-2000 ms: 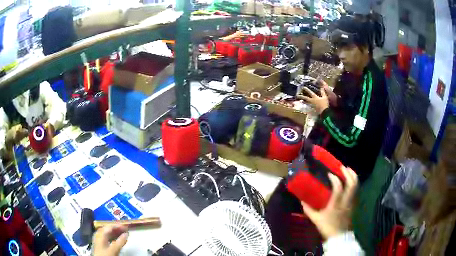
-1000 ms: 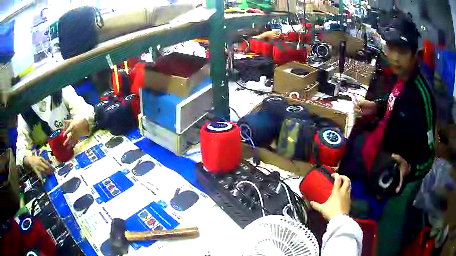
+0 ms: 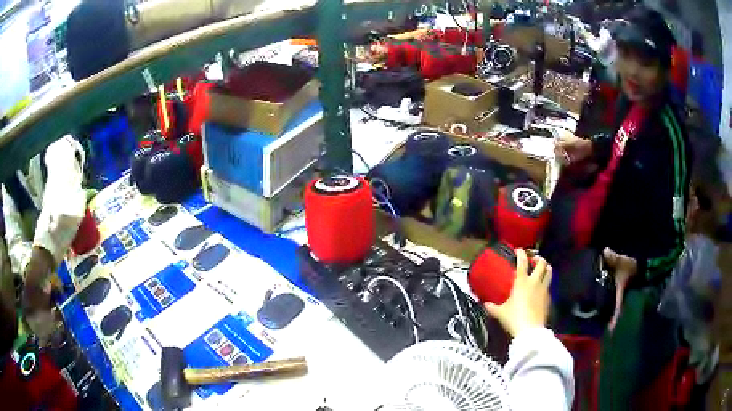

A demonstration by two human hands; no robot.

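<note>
My right hand (image 3: 526,295) is shut on a red portable speaker (image 3: 492,274), held at the right just in front of the cardboard box. The speaker's lower right side is hidden by my fingers. Another red speaker (image 3: 339,221) stands upright on the black charging hub (image 3: 377,299), its black end with a white ring facing up. My left hand is not in view. A hammer with a dark head and wooden handle (image 3: 245,371) lies on the blue-white packaging sheet (image 3: 241,277).
A white desk fan (image 3: 446,381) is at the bottom edge. A cardboard box (image 3: 433,238) holds black, camouflage and red speakers. A green post (image 3: 333,96) rises behind the hub. One person (image 3: 642,177) stands at the right; another's arms (image 3: 60,193) are at the left.
The held speaker has moved left and up toward the cardboard box since the first frame. My left hand has left the picture. The person at the right has turned toward the bench's near side.
</note>
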